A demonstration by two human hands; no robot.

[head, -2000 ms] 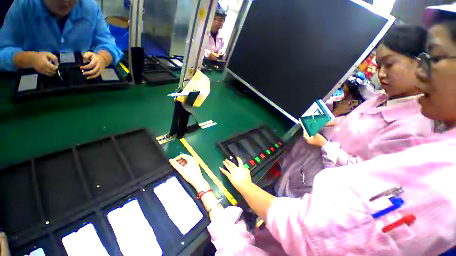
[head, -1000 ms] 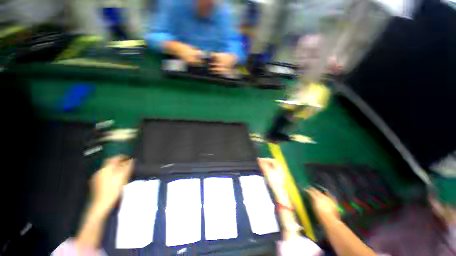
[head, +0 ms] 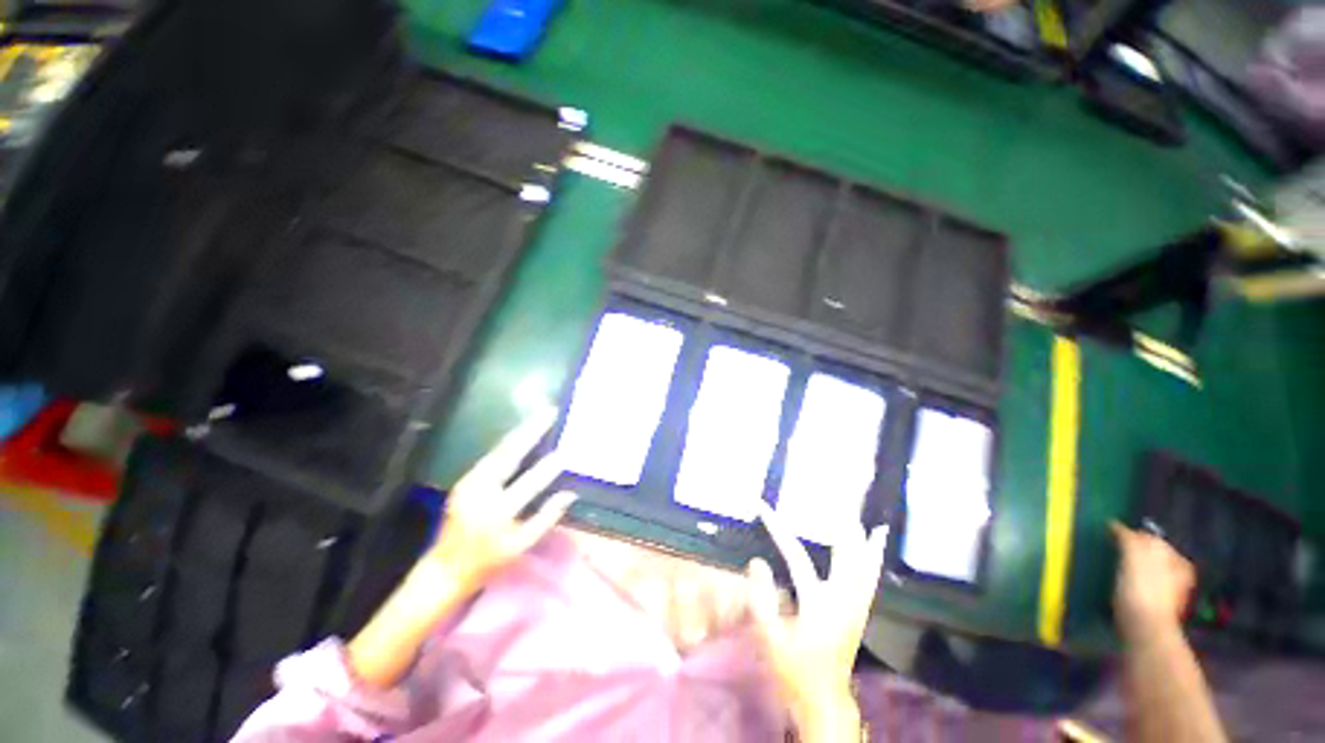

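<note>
A black phone tray [head: 654,515] lies before me with white-lit smartphones in its slots; the leftmost smartphone [head: 622,398] and the rightmost one [head: 949,494] both show white screens. A second black tray [head: 818,240] with bare slots lies against its far edge. My left hand [head: 497,511] is open beside the tray's near left corner, fingers spread, holding nothing. My right hand [head: 825,602] is open at the tray's near edge, fingertips over the lower ends of the middle phones. Whether the fingertips touch the screens cannot be told.
Black trays [head: 422,203] stand at left beside a large dark stack [head: 189,189]. A blue item [head: 512,25] lies at the far edge. Yellow tape [head: 1062,486] runs right of my trays. A black stand [head: 1163,283], another person's hand [head: 1155,581] and tray [head: 1228,544] are at right.
The view has turned down and to the left. My hands have left the tray's sides; both are now at its near side with fingers spread. The screens stay white.
</note>
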